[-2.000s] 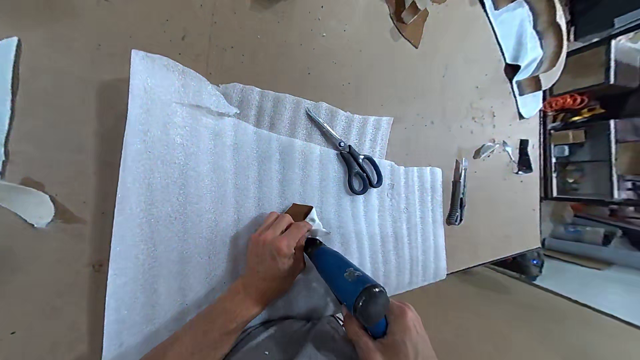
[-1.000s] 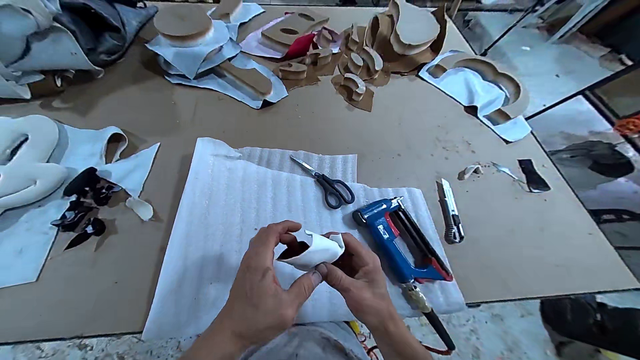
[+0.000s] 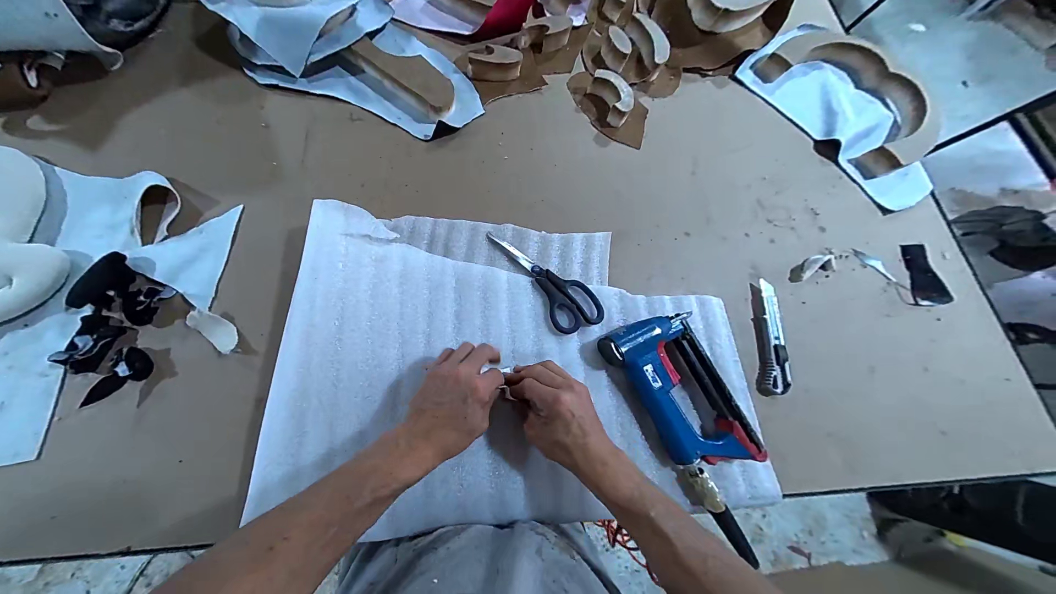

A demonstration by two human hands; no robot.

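Note:
A small white-covered piece (image 3: 502, 375) shows between my fingers, mostly hidden by them. My left hand (image 3: 459, 398) grips it from the left and my right hand (image 3: 557, 406) pinches it from the right. Both hands are over a sheet of white foam (image 3: 363, 330). Beyond them lie black-handled scissors (image 3: 554, 290), blades closed and pointing to the upper left. To the right of my right hand a blue pneumatic staple gun (image 3: 670, 400) rests on the foam, its hose fitting toward the table's near edge. A snap-off utility knife (image 3: 772, 338) lies on the table further right.
White fabric (image 3: 186, 264) with padded shapes and black scraps (image 3: 103, 318) lies at left. Along the back are fabric-backed cut shapes (image 3: 404, 78) and small curved pieces (image 3: 612, 95). A curved cutout on white fabric (image 3: 903, 177) sits at back right, with scraps (image 3: 926, 276) nearer.
The staple gun, in my right hand two seconds ago, now lies on the foam. My right hand has come to the small piece beside my left. The view has shifted.

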